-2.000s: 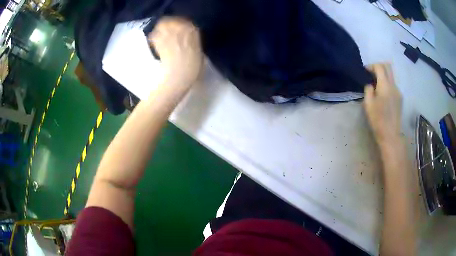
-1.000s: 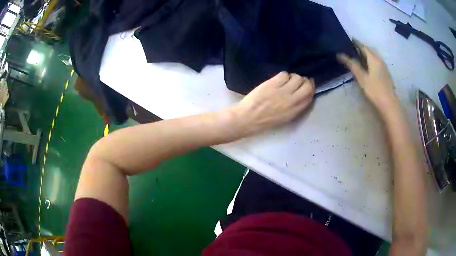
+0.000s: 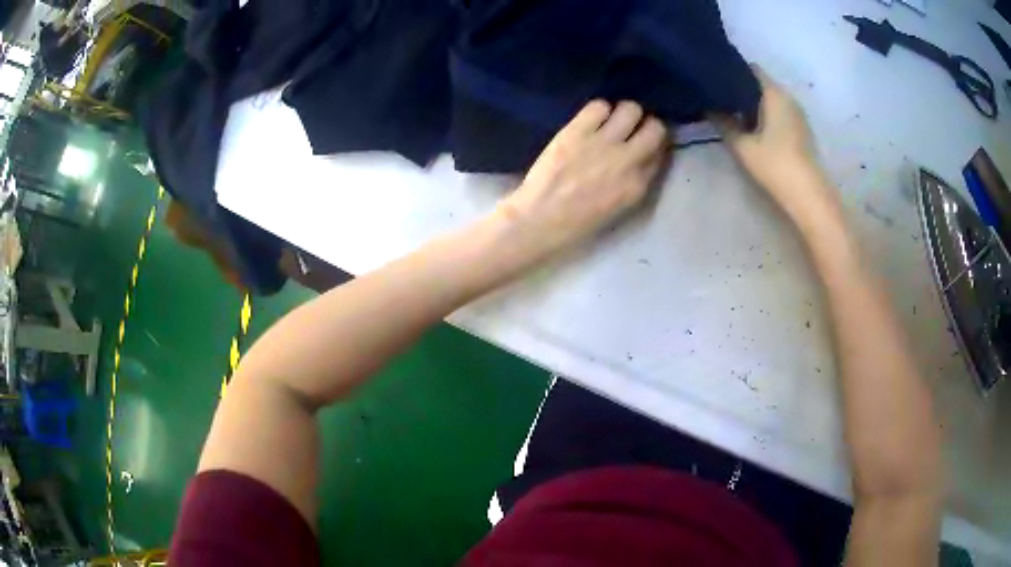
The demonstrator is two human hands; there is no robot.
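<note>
A dark garment piece (image 3: 554, 61) lies across the far part of the white table and hangs over its left edge. A short light strip (image 3: 696, 135) shows at its near edge, between my hands. My left hand (image 3: 599, 166) grips this edge, its fingertips curled on the cloth. My right hand (image 3: 767, 127) pinches the cloth's right corner; its fingertips are partly hidden by the cloth.
A steam iron (image 3: 970, 277) lies at the table's right side. Black scissors (image 3: 937, 61) lie beyond it. The white table (image 3: 687, 299) has dark lint specks. Green floor (image 3: 410, 443) with yellow-black striped lines is at the left. A blue object (image 3: 48, 413) stands there.
My left hand has come from the table's left side to the cloth's near edge. My right hand has moved a little left and away with the corner. The cloth's near edge has shifted away from me.
</note>
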